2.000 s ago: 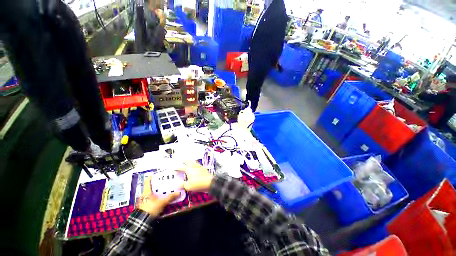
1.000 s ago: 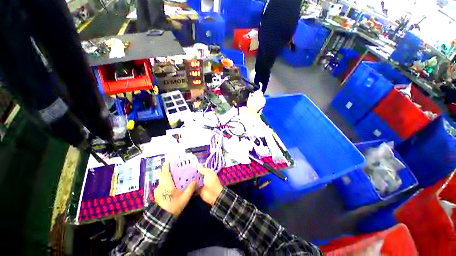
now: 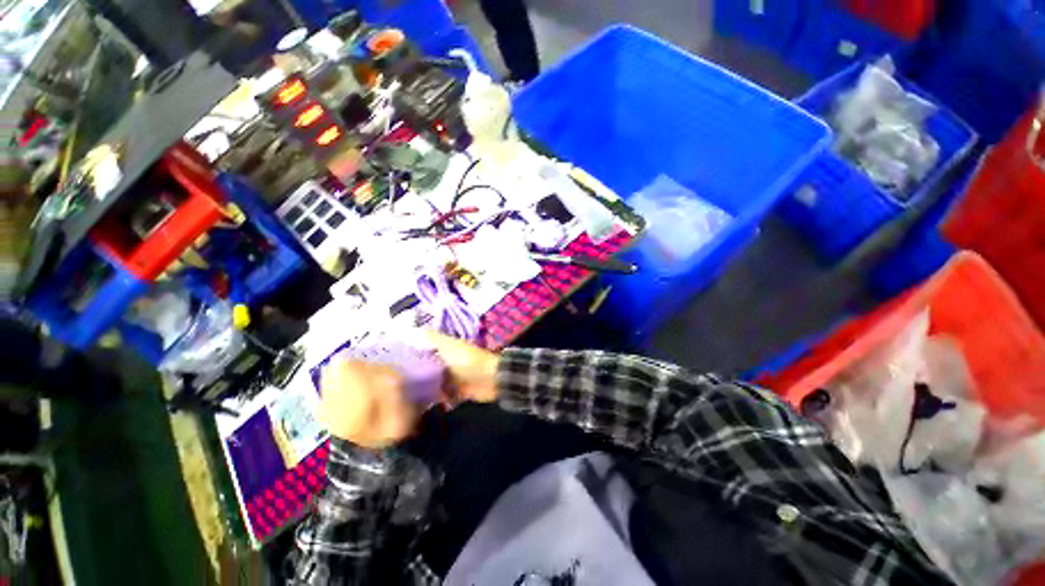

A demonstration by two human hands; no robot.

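A lilac power strip (image 3: pixel 415 372) is held between my two hands above the front edge of the bench; it is blurred and partly hidden by the fingers. My left hand (image 3: pixel 369 401) grips its left side. My right hand (image 3: pixel 464 369) grips its right side. A coiled lilac power cord (image 3: pixel 445 305) lies on the papers just beyond my hands.
Purple sheets with a pink-red edge (image 3: pixel 281 495) cover the bench front. A black stick-like tool (image 3: pixel 590 263) lies at its right edge. A large blue bin (image 3: pixel 733 126) stands beside it, a red bin (image 3: pixel 968 280) with clear bags at lower right. Red-digit meters (image 3: pixel 309 113) stand behind.
The view has turned down and to the right. The power strip's slotted face, clear before, is now tilted and blurred between my hands. The red bin at lower right has come further into view.
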